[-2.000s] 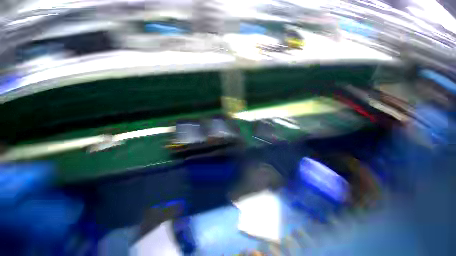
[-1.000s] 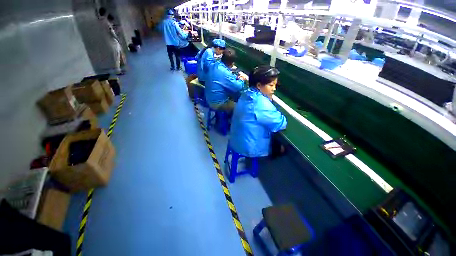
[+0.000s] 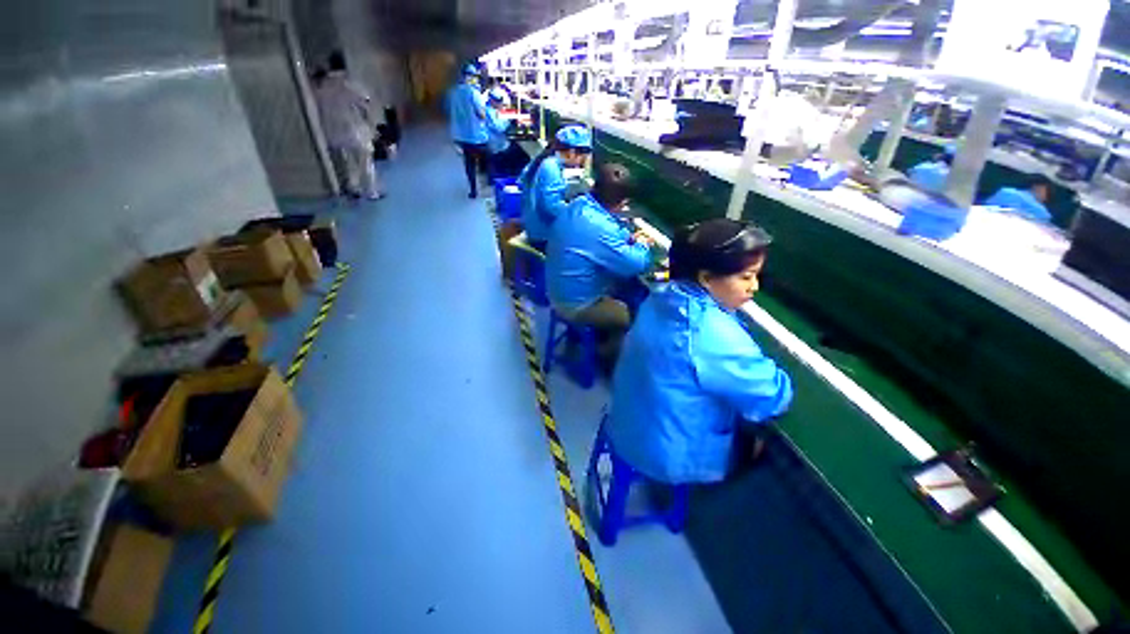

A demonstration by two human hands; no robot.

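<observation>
Neither of my hands is in the picture. Nearest on the bench to the right is a small black tray with a glaring pale rectangular face in it. It lies flat across the white strip of the green-topped line bench. No hand touches the tray. A seated person in a blue smock leans at the bench edge beyond it, with the hands hidden.
Blue floor runs ahead between yellow-black tape lines. Cardboard cartons stand along the left wall. Several people in blue sit or stand along the bench. A blue stool is under the nearest person. A person in pale clothes stands far left.
The view has swung from the bench to the aisle and moved forward. The nearest seated person and the tray appear closer. The empty dark-topped stool and the black trays at lower right have left the picture.
</observation>
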